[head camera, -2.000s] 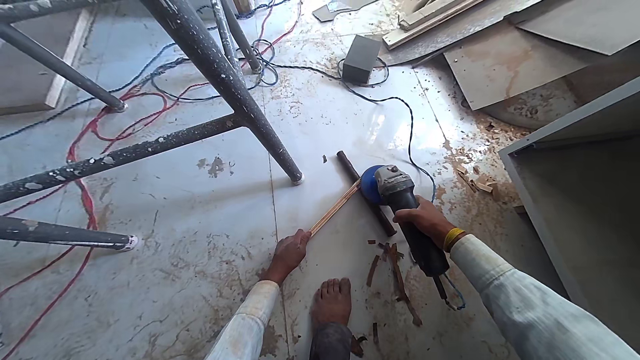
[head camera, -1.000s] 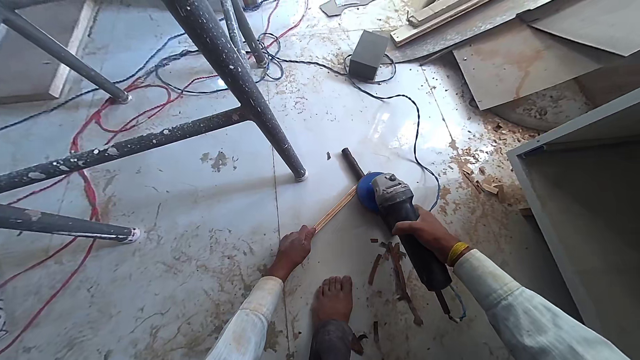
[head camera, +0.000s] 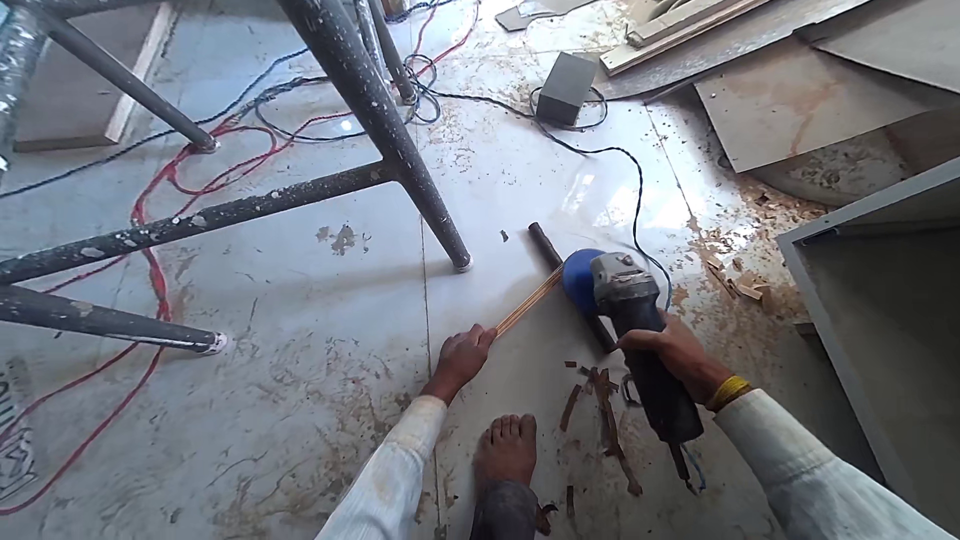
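Observation:
My right hand (head camera: 671, 351) grips the black body of an angle grinder (head camera: 641, 360), whose blue disc (head camera: 581, 281) faces a dark rod or tube (head camera: 545, 244) lying on the floor. Closed on the near end of several thin copper-coloured rods (head camera: 529, 301), my left hand (head camera: 463, 356) holds them at a slant. Their far end meets the edge of the disc, above the dark rod. Whether the disc is spinning cannot be told. Brown strips of scrap (head camera: 606, 420) lie below the grinder, beside my bare foot (head camera: 510, 450).
Paint-spotted metal legs (head camera: 375, 112) stand at the upper left among red cords (head camera: 157, 277) and dark cables. A grey block (head camera: 566, 88) rests on the floor near the dark cable (head camera: 637, 187). Boards (head camera: 795, 97) are piled at the upper right, above a grey-edged cabinet or box (head camera: 814, 277).
Both hands keep their holds. The grinder and the thin rods stay in nearly the same place, with only a slight shift of the grinder.

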